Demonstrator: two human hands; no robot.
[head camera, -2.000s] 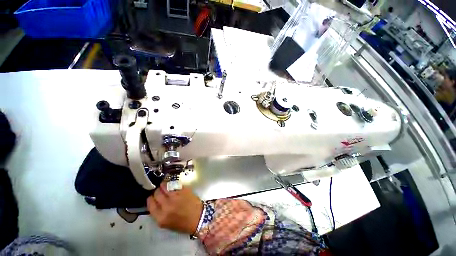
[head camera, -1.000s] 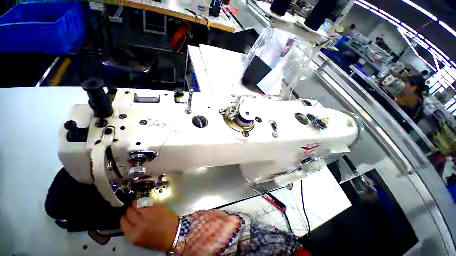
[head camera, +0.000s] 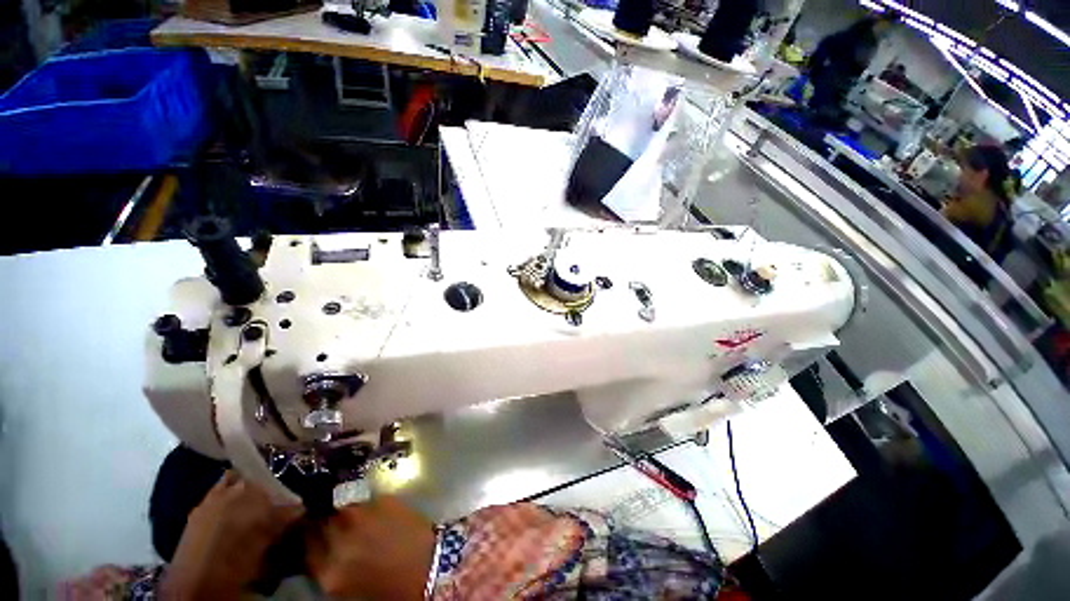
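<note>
The white sewing machine (head camera: 493, 352) lies across the view, its head at the left. A black fabric piece (head camera: 176, 493) sits under and left of the head. My left hand (head camera: 223, 534) and my right hand (head camera: 370, 549) are close together in front of the needle area, with black fabric between them. Both hold the fabric; the fingertips are partly hidden and blurred. The needle and presser foot are mostly hidden by the guard and hands. A lamp spot shines right of the tension discs (head camera: 329, 393).
Red-and-black handled snips (head camera: 666, 475) lie right of the bed. A blue bin (head camera: 106, 112) stands at the far left. A bobbin winder (head camera: 563, 282) tops the arm. Thread cones (head camera: 727, 29) stand behind. A person (head camera: 980, 206) is at the far right.
My left hand has come in beside my right hand at the fabric. The black piece now shows less, partly covered by the hands. The view has shifted.
</note>
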